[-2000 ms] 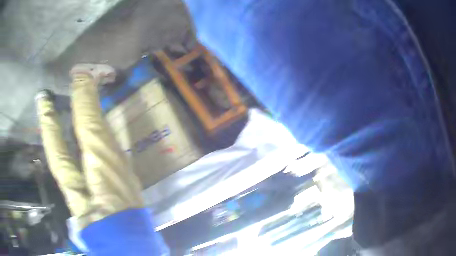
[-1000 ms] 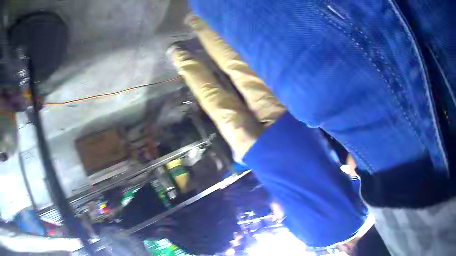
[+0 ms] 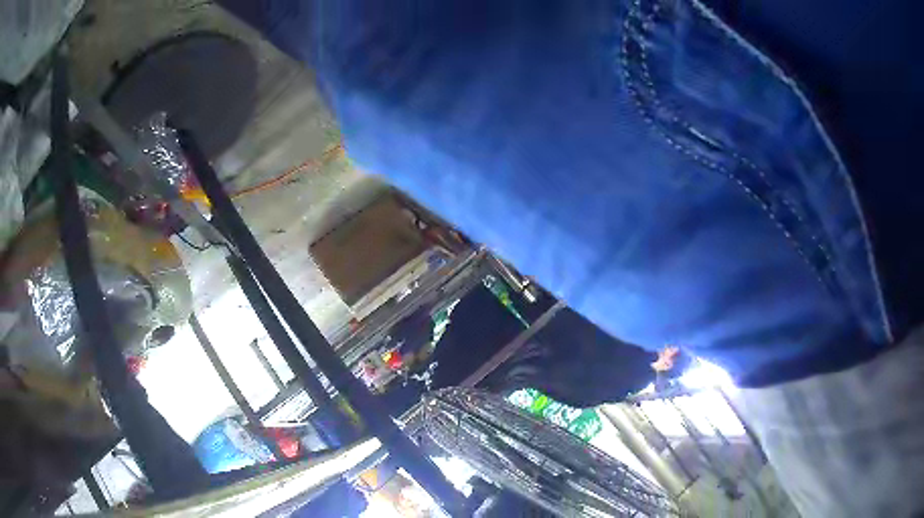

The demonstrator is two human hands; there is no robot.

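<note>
Neither of my hands can be made out in the head view. A large blue denim garment with curved pale stitching fills the upper right and is nearest to the camera. A grey-white cloth lies against its lower right edge. Long dark bars cross the left half. Plastic-wrapped goods with shiny highlights are at the left edge beside a bar. What lies behind the denim is hidden.
A brown carton is near the middle, by the concrete floor with a thin orange cord. A round wire fan guard is low. A round dark patch is upper left. A bright lamp glares by the denim.
The person in a blue top and tan trousers is no longer visible. The carton and round dark patch have shifted right in view. The wire guard and wrapped goods have come into view.
</note>
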